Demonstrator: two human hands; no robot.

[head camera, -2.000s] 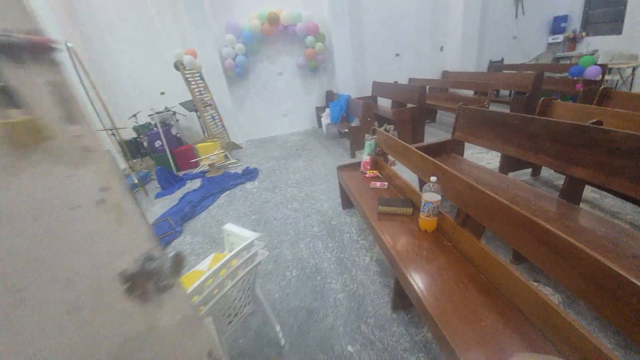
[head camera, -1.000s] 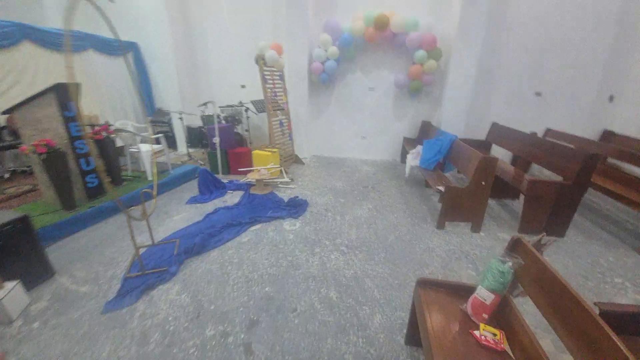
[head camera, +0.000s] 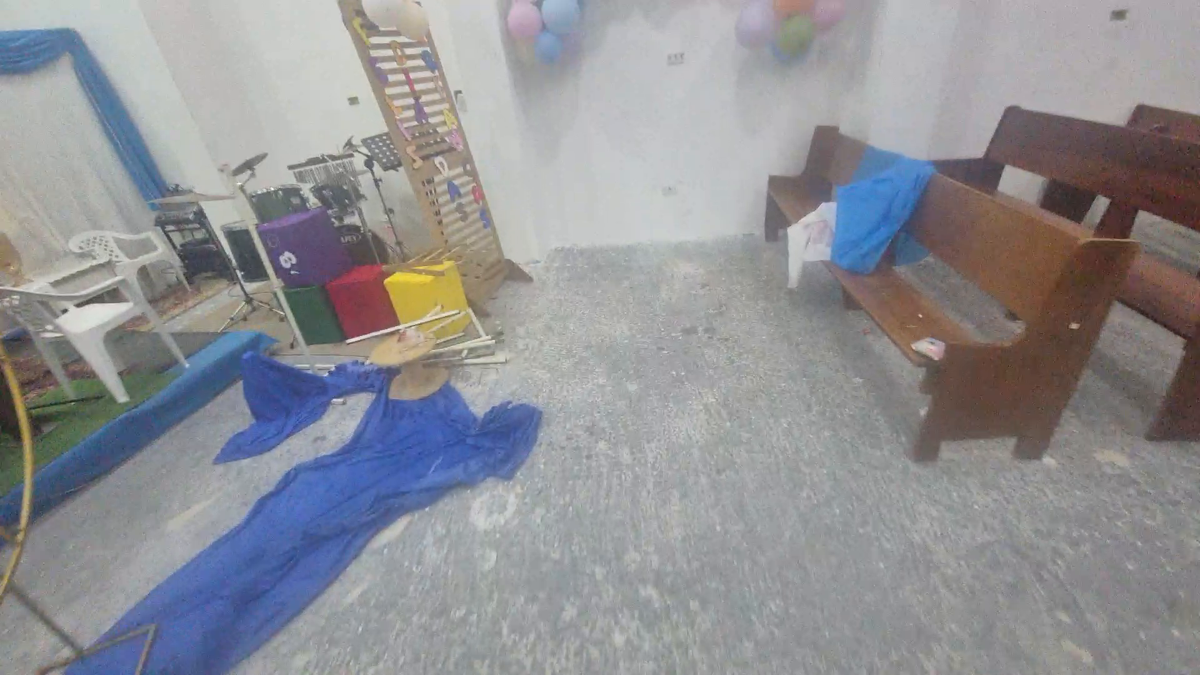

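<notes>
Neither my left hand nor my right hand shows in the head view. A long blue cloth (head camera: 328, 516) lies crumpled across the floor at the left. Two round wooden discs, the upper one (head camera: 403, 348) and the lower one (head camera: 417, 382), stand at its far end beside white poles (head camera: 469, 359). Behind them are a yellow cube (head camera: 427, 298), a red cube (head camera: 362, 302), a green cube (head camera: 312, 314) and a purple cube (head camera: 303, 246) resting on top. A tall slatted wooden panel (head camera: 441, 178) with colourful cut-outs leans near the wall.
At the right stands a wooden pew (head camera: 994, 244) with a light-blue cloth (head camera: 877, 211) over it. A blue-edged platform (head camera: 141, 412) holds a white plastic chair (head camera: 94, 314). A drum kit (head camera: 281, 202) is farther back. A thin metal frame (head camera: 21, 441) cuts into the left edge.
The view has moved forward into the room, past the near pew with the bag and packet on it. The blue cloth and the cubes now appear closer.
</notes>
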